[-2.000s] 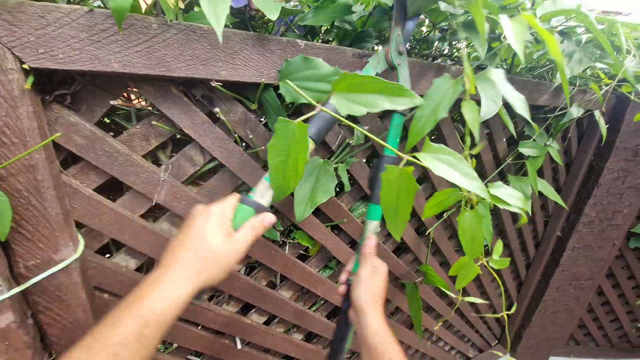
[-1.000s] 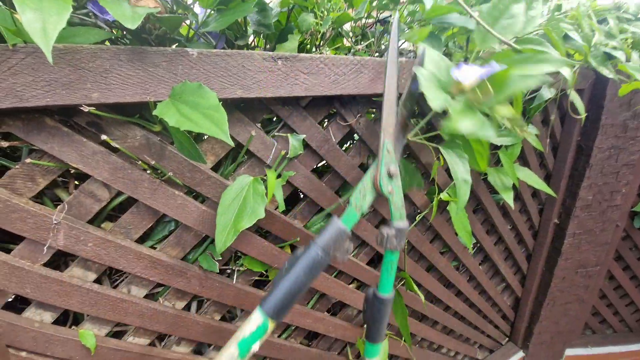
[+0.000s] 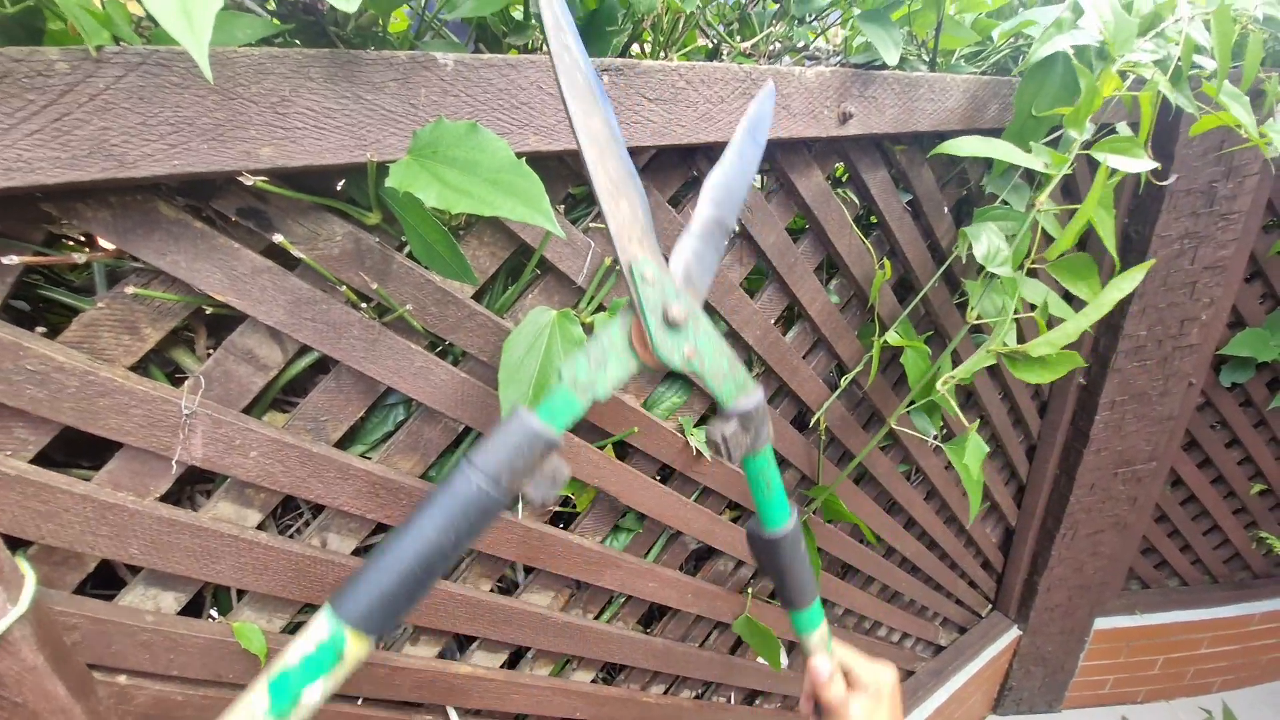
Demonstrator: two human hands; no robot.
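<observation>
Long-handled hedge shears [image 3: 672, 315] with green-painted arms and black sleeves fill the middle of the view, their two blades spread apart and pointing up past the fence's top rail. At the bottom, my right hand [image 3: 850, 685] is closed around the lower end of the right handle. The left handle runs out of the frame at the lower left, and my left hand is out of view. Close behind the shears, broad green leaves [image 3: 475, 178] and cut vine stems [image 3: 310, 200] poke through the brown wooden lattice [image 3: 400, 480].
A brown top rail [image 3: 300, 105] crosses above the lattice, with dense foliage over it. Leafy vines [image 3: 1010, 300] hang at the right beside a thick wooden post [image 3: 1140, 400]. A low brick wall [image 3: 1180, 655] is at lower right. A thin wire [image 3: 187, 420] hangs on the lattice.
The shear blades, close together a second ago, are now spread wide. Two seconds ago both hands showed on the handles. The vine that hung in front of the shears then now hangs to their right.
</observation>
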